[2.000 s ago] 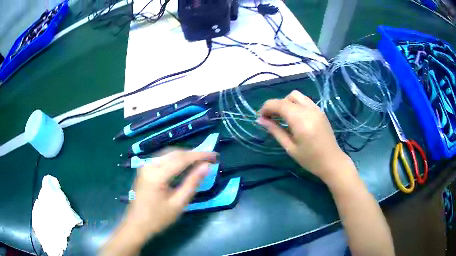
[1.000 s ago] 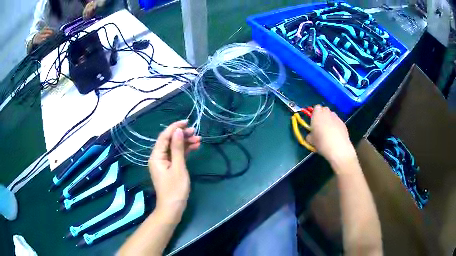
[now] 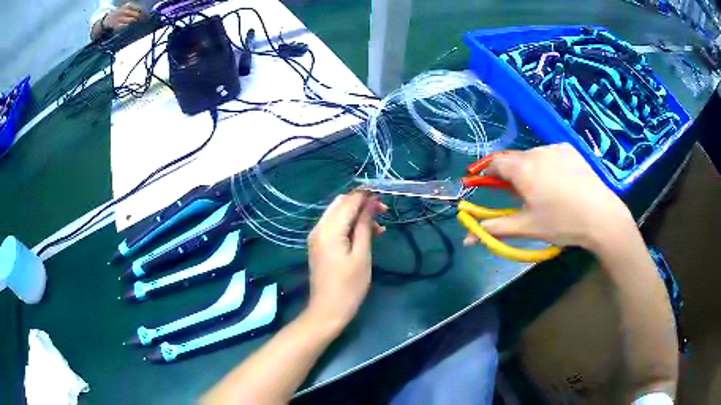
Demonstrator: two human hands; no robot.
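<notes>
My right hand holds the scissors by their red and yellow handles, blades pointing left. My left hand pinches a thin end of clear filament at the blade tips; the pinched end is small and partly hidden by the fingers. Loose coils of filament lie behind and around both hands. Several black and light-blue 3D printing pens lie side by side on the bench left of my left hand, dark tips pointing left.
A black box with tangled cables stands on the white board. A blue bin of pens is at the right, a carton below it. A pale tub and white cloth are at left. Another person's hand shows top left.
My right hand, reaching to the filament two seconds ago, took hold of the scissors at the bin and has brought them left to my left hand. My left hand moved from the pens to the filament.
</notes>
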